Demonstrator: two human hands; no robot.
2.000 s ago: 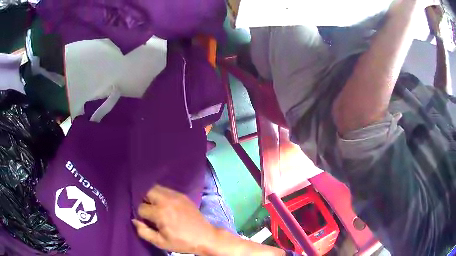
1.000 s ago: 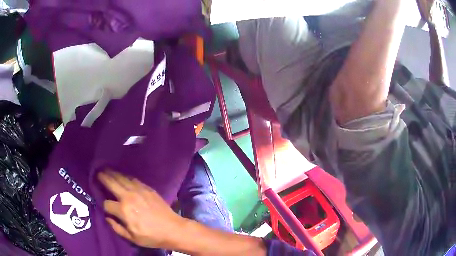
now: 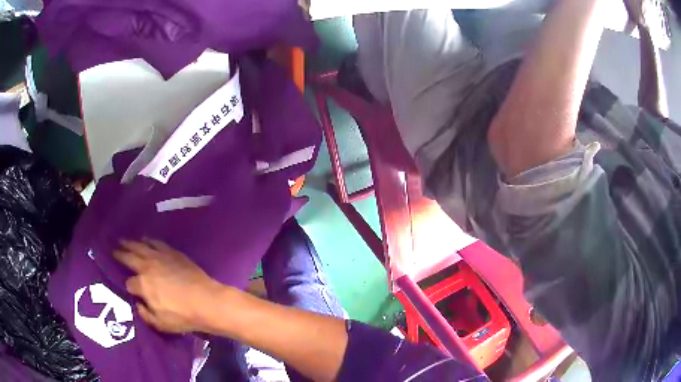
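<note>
My right hand [image 3: 166, 285] lies palm down on a dark purple garment panel [image 3: 216, 242], its fingers pointing left over a fold. Whether the fingers pinch the cloth is not clear. A white printed emblem [image 3: 104, 315] shows just left of the hand; its lettering is mostly covered. A white band with dark characters [image 3: 196, 136] runs diagonally across the upper part of the panel. A short white strip [image 3: 184, 203] lies below it, and another white strip [image 3: 287, 160] is on purple cloth to its right. My left hand is not in view.
A white sheet [image 3: 112, 97] lies behind the panel, with heaped purple cloth [image 3: 164, 26] above it. A black plastic bag [image 3: 30, 246] is at left. A red stool [image 3: 467, 317] and red frame [image 3: 347, 149] stand on green floor. Another person's arm [image 3: 549, 104] is at right.
My right hand has moved left with the upper purple cloth, covering most of the emblem's lettering. The character band and the short white strip have come into view.
</note>
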